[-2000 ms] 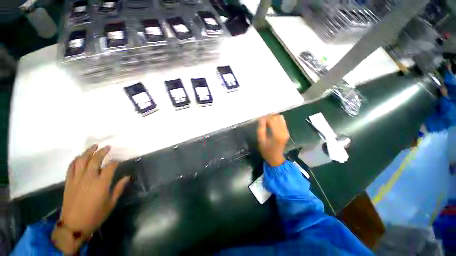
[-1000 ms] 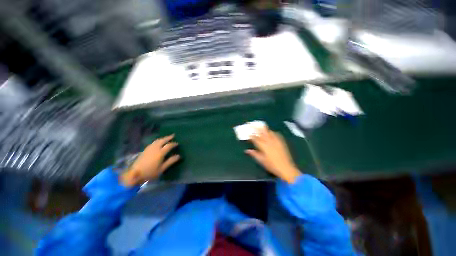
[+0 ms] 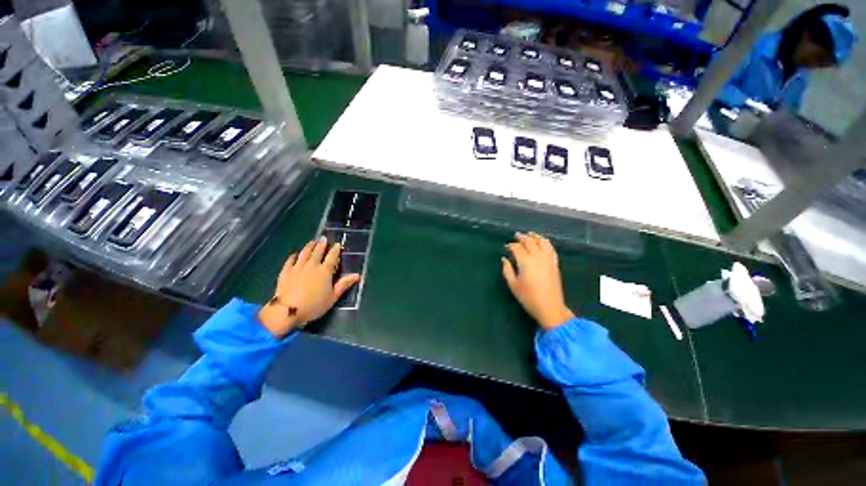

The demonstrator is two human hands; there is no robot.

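My left hand (image 3: 309,286) lies with spread fingers on the film sheet (image 3: 352,211), a pale-edged strip with a column of black films, left on the green mat. The hand covers part of the strip; I see nothing held in it. My right hand (image 3: 535,277) rests palm down on the mat, fingers slightly apart, with nothing visible in it. The white card (image 3: 625,296) lies flat to its right, not touched. A clear film piece (image 3: 522,224) lies along the front edge of the white board.
Stacked blister trays with phones (image 3: 147,180) stand at left. On the white board (image 3: 418,123) are several closed phones (image 3: 524,152) and another tray stack (image 3: 532,85). A white strip (image 3: 672,322) and a dispenser bottle (image 3: 705,304) with wipes (image 3: 744,292) are at right. A person (image 3: 784,63) is at the upper right.
The view has swung left and sharpened, showing the left trays and film sheet. My left hand is now on the film sheet. My right hand has left the white card and lies left of it.
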